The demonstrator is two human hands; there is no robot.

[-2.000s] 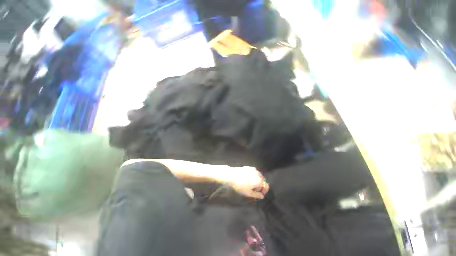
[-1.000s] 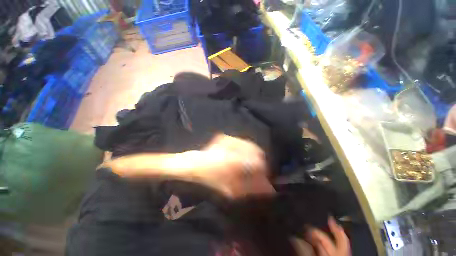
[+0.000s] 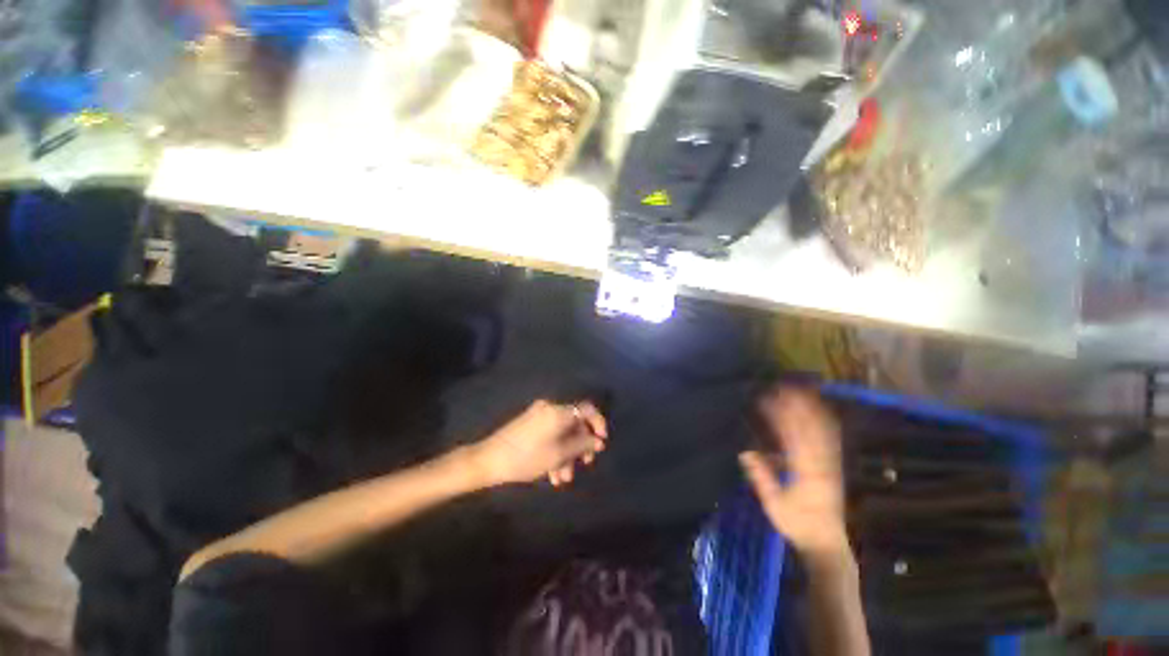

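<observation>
The black garment lies across the lap and up to the table edge. My left hand is over its middle, fingers curled in on the dark cloth; fine detail is blurred. My right hand is raised at the right of the cloth, blurred, fingers apart and empty, near a blue crate. The button-sewing machine has a black front cover with a yellow triangle. Its lit work plate is at the table edge, beyond both hands. Whether cloth is under the needle cannot be told.
A tray of gold buttons is left of the machine head. A bag of gold buttons is at its right. The pale table edge runs across. A blue crate at right holds dark garments with small shiny dots.
The view has swung right from the floor and crates to the machine. My right hand now shows whole and open, apart from the cloth. My left hand has curled closed over the garment.
</observation>
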